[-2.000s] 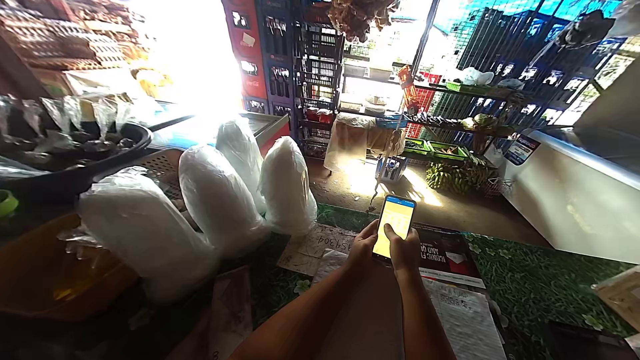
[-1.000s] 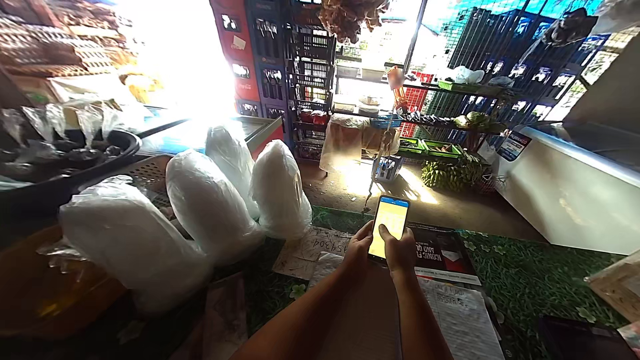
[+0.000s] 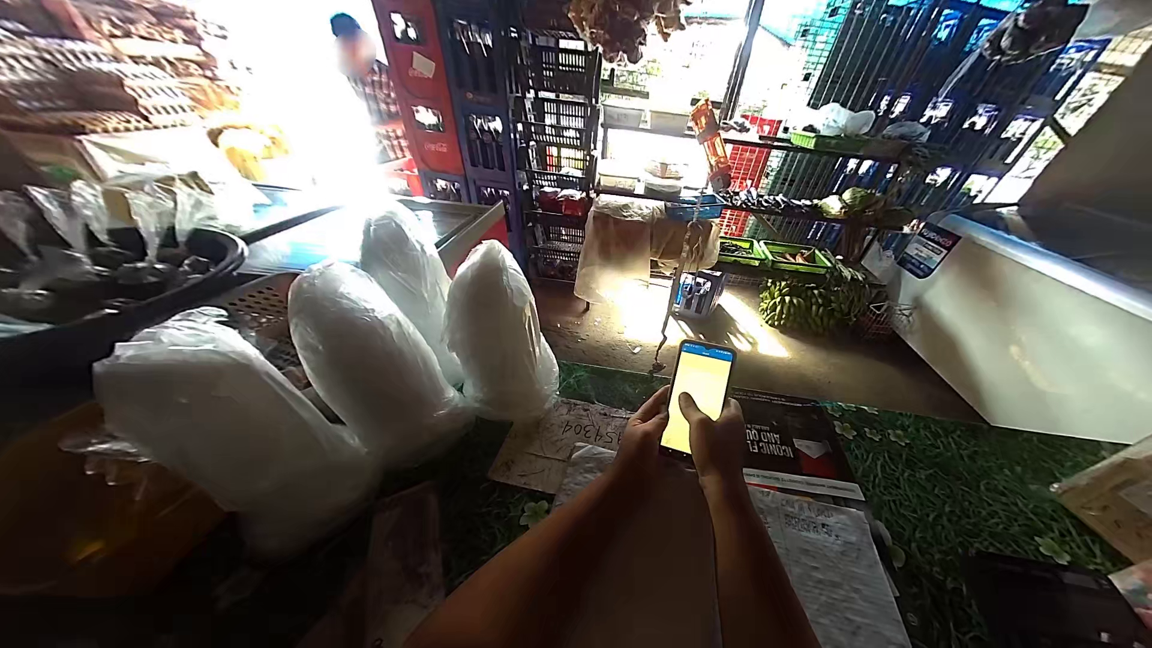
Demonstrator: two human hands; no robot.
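A smartphone (image 3: 698, 396) with a lit yellow screen is held upright between both hands, over a counter with a green leaf-patterned cover (image 3: 945, 486). My left hand (image 3: 646, 432) grips its left edge. My right hand (image 3: 715, 436) holds the right edge, its thumb lying over the screen. Beneath and beside my forearms lie a dark printed sheet (image 3: 792, 441), a written-on paper (image 3: 828, 558) and a piece of cardboard (image 3: 531, 450) bearing handwriting. Several full white plastic bags (image 3: 499, 333) stand to the left of my hands.
At the left are a dark basin (image 3: 117, 297) with tied plastic bags and an orange-brown tub (image 3: 108, 540). Beyond the counter stand stacked bottle crates (image 3: 427, 108), green bananas (image 3: 801, 306) and a white chest freezer (image 3: 1026, 333). A person (image 3: 355, 54) is in the bright opening at the back left.
A person has come into view in the bright opening at the back left. Both hands still hold the phone in much the same place.
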